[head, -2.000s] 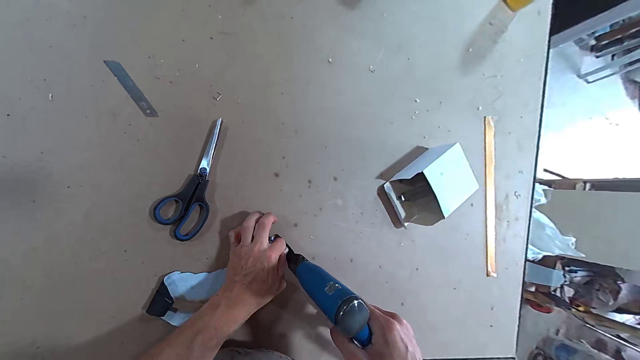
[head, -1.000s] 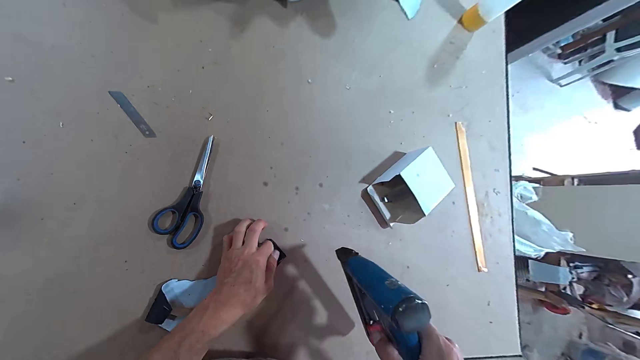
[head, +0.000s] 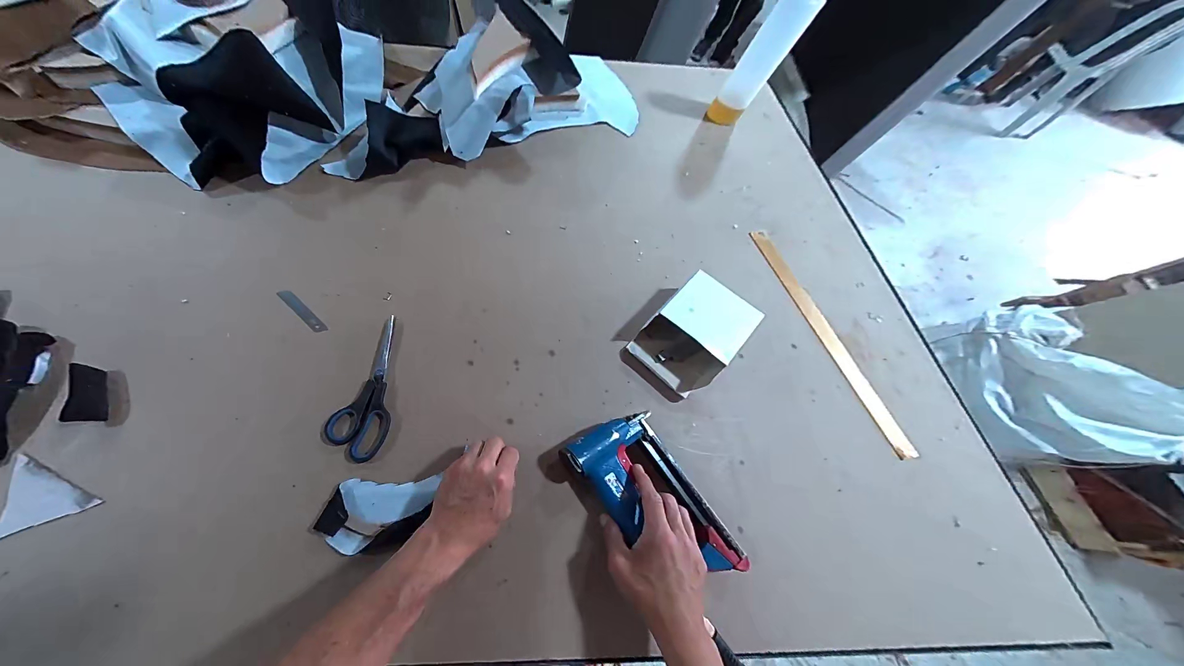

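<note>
My right hand (head: 659, 555) lies over the handle of a blue and red staple gun (head: 615, 472), which rests on its side on the table. To the left of it, my left hand (head: 476, 495) is on the end of a folded strip of light blue and black material (head: 384, 504); whether its fingers grip the strip cannot be told. Dark-handled scissors (head: 372, 398) lie with their blades pointing away, above the strip. A flat metal blade (head: 302, 311) is beyond them. The open white cardboard box (head: 708, 324) sits just past the staple gun.
A thin wooden strip (head: 832, 347) lies near the table's right edge (head: 953, 388). Light blue and black scraps (head: 277, 102) are heaped at the far left. A translucent bottle (head: 763, 60) stands at the far edge. More dark scraps (head: 86, 393) and a pale triangular piece (head: 42, 498) lie at left.
The staple gun, held upright in my right hand a second ago, now lies on its side on the table under that hand. The view has widened toward the table's far side.
</note>
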